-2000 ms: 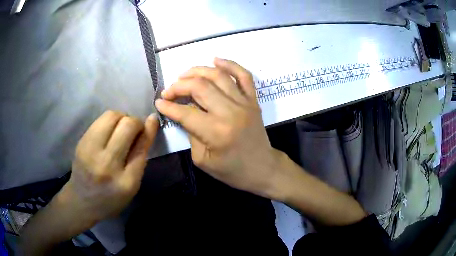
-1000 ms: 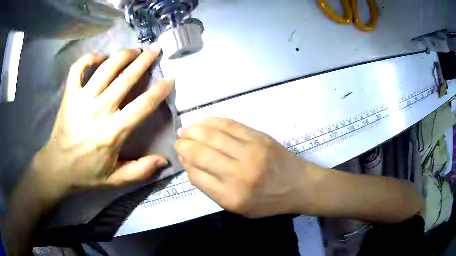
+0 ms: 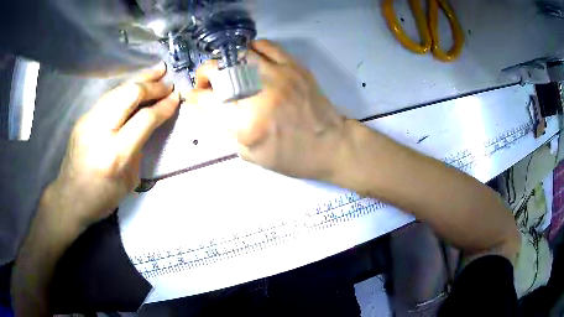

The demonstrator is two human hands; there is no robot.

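Note:
The garment panel (image 3: pixel 99 272) is dark brown in shade under my left forearm and greyer further up, running up the left side towards the machine. My left hand (image 3: pixel 114 136) has its thumb and fingers pinched at the panel's edge, just left of the presser foot and needle (image 3: pixel 181 59). My right hand (image 3: pixel 281 114) is beside the needle area, its fingertips partly hidden behind the silver-white round knob (image 3: pixel 241 80); what they touch is hard to tell. The sewing machine's head (image 3: pixel 93 31) is at the top left.
Scissors with orange-yellow handles (image 3: pixel 430 31) lie on the machine bed at the upper right. The table ruler (image 3: pixel 272 232) runs along the white front edge. Cloth bundles (image 3: pixel 532 247) hang below the table at the right. A small brown fitting (image 3: pixel 539 117) is at the far right.
The view has moved to the machine head. The panel's edge, first pinched by both hands and then flattened under my left hand, is now near the needle. My right hand has moved up behind the knob.

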